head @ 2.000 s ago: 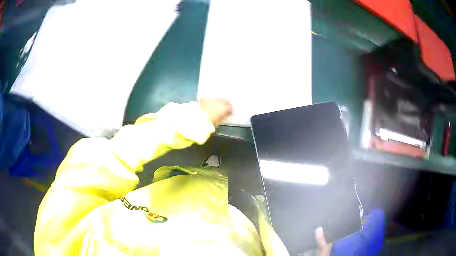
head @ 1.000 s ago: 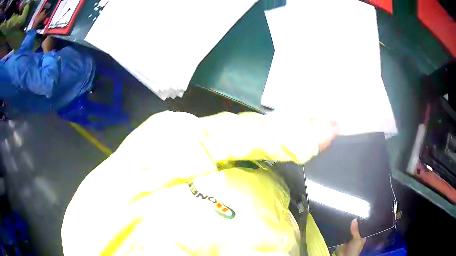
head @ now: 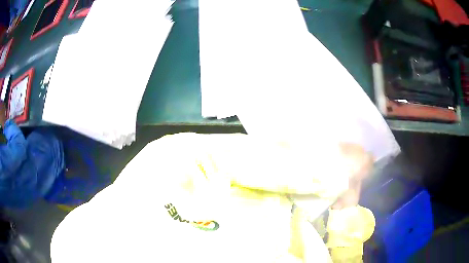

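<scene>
A white separator sheet (head: 334, 97) slants from the white sheets (head: 247, 56) at the middle of the bench down to the right, past the bench's front edge. My left hand (head: 357, 156), overexposed and blurred, is at the sheet's lower edge and seems to grip it. My right hand (head: 347, 198) is just below it, blurred and partly covered; its fingers and what they may hold cannot be made out. The black panel is not visible; whether it lies under the slanting sheet cannot be told.
Another stack of white sheets (head: 110, 67) lies at the left. A black clamping fixture (head: 419, 77) with a reddish base stands at the right. A blue stool (head: 409, 221) is below the bench. A person in blue (head: 33, 159) is at the far left, near red-framed items.
The white sheet now slants rightward off the middle sheets. The black panel that my right hand held has gone from sight. My left hand is lower, close to my right. The view has shifted.
</scene>
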